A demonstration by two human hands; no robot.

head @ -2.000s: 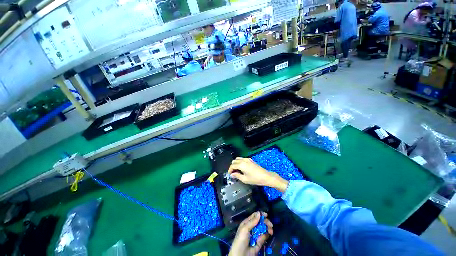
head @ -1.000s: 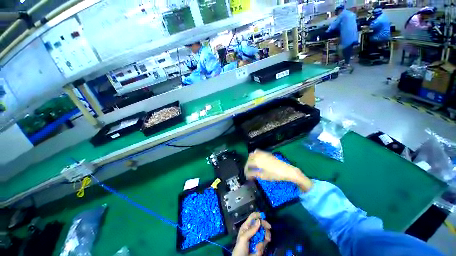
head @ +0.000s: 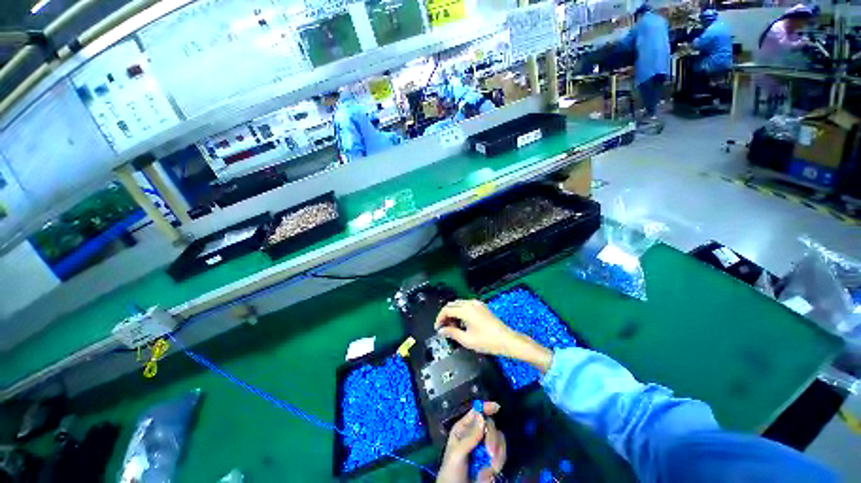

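My left hand (head: 470, 443), cut off by the bottom edge, holds several blue disc components (head: 481, 455) just below the metal fixture. My right hand (head: 469, 325) is over the fixture's metal block (head: 451, 379), thumb and fingertips close together at its upper part. Whether a part is between these fingertips is too small to tell. The fixture has a narrow black base (head: 424, 311). A left tray of blue discs (head: 380, 411) and a right tray of blue discs (head: 531, 325) flank it. The dark front tray with loose blue discs (head: 564, 466) is partly hidden by my right arm.
A deep black bin (head: 529, 257) of small parts stands behind the fixture. A raised shelf (head: 430, 195) with black trays crosses behind. A blue cord (head: 255, 390) runs across the left to my left hand. Plastic bags lie left (head: 162, 436) and right (head: 614, 267). People in blue smocks are beyond.
My right hand moved from the fixture toward the right tray and is now back over the fixture. My left hand stays below it, still holding blue discs.
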